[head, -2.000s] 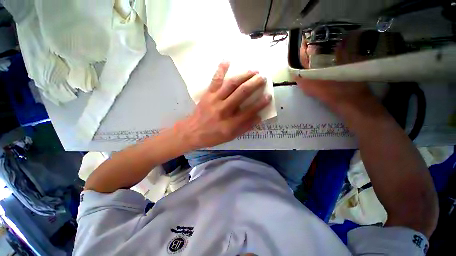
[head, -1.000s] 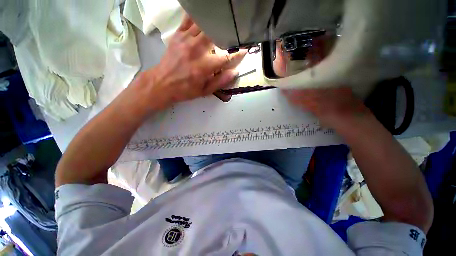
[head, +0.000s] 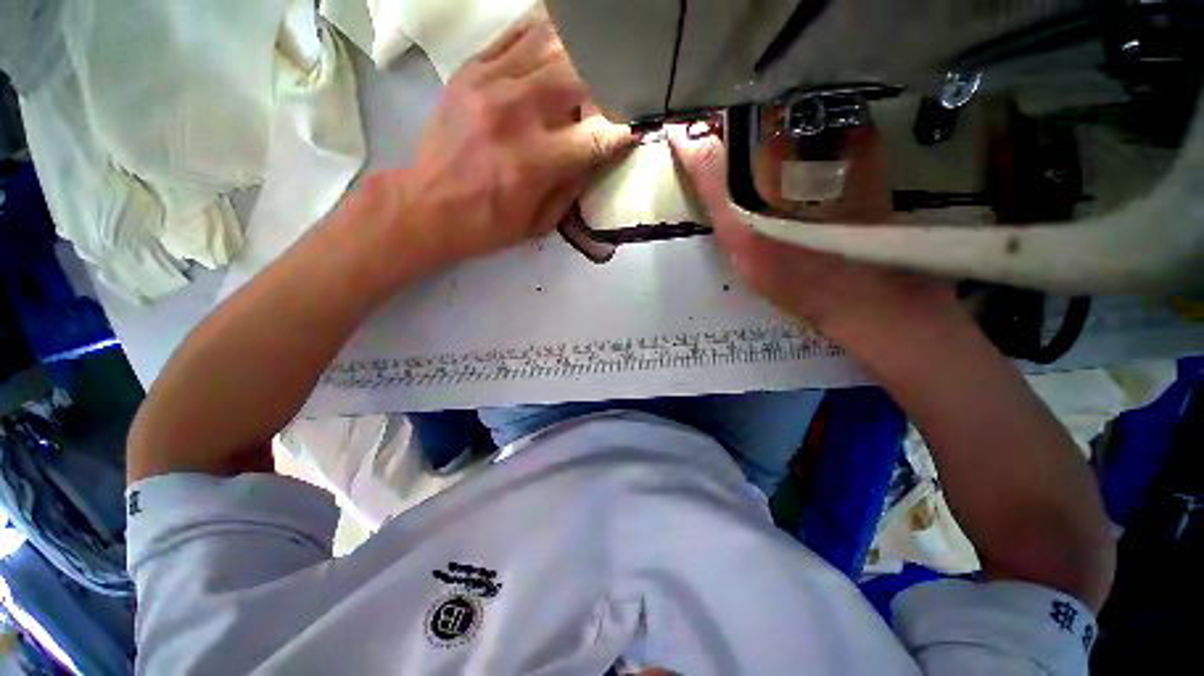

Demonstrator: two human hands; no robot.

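My left hand [head: 495, 152] is at the left of the machine's needle area, fingers bent and thumb reaching toward the needle. A cream fabric panel [head: 456, 29] shows behind it; whether my fingers grip the cloth is hidden. My right hand [head: 772, 251] is partly behind the machine arm, with a fingertip close to the needle area from the right; what it holds cannot be told. The pale sewing machine head [head: 621, 60] covers the top. The bright bed plate [head: 643, 198] shows between my hands, with a dark front edge.
Heaped cream pieces [head: 172, 119] and a cream strip [head: 324, 132] lie at the left. Black shears' handles [head: 1056, 330] show at the right. The printed ruler [head: 594, 357] runs along the table's front. A blue crate [head: 852, 475] and cream cloth [head: 924, 522] are below the table.
My left hand has gone from lying flat on the cream fabric near the table's front to the needle area. My right fingertip now shows beside the needle. The bed plate is uncovered.
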